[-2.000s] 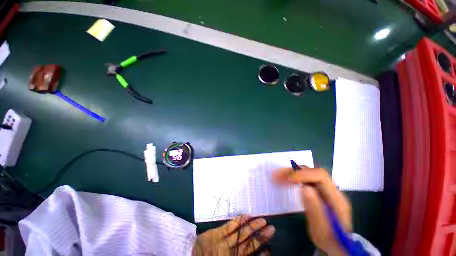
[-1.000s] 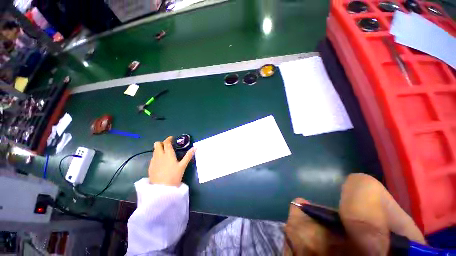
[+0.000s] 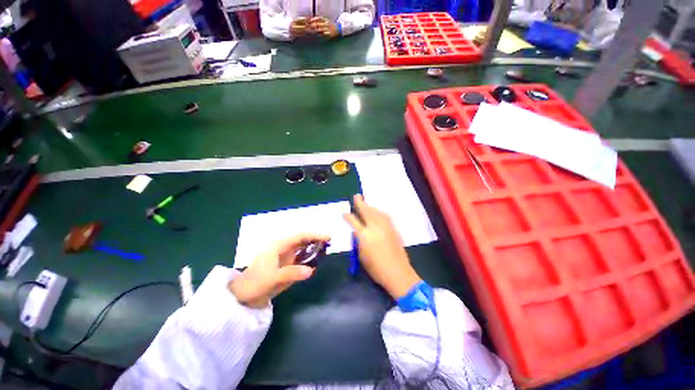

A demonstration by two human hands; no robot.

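My left hand holds a round smartwatch head between thumb and fingers, above the front edge of a white record sheet. My right hand is just right of it, with a blue pen held in it, pointing down toward the bench. A blue wrist strap is on my right wrist. A second stack of sheets lies beyond my right hand. The two hands do not touch.
A red compartment tray stands right, with round units, a loose sheet and a thin metallic tool. Three round units lie beyond the sheet. Cutters, a blue-handled tool and a power strip are left. A person sits across the conveyor.
My left hand has lifted the smartwatch head off the bench beside the cable. My right hand has moved forward to the sheets with the pen. The view has tilted up, showing more tray and conveyor.
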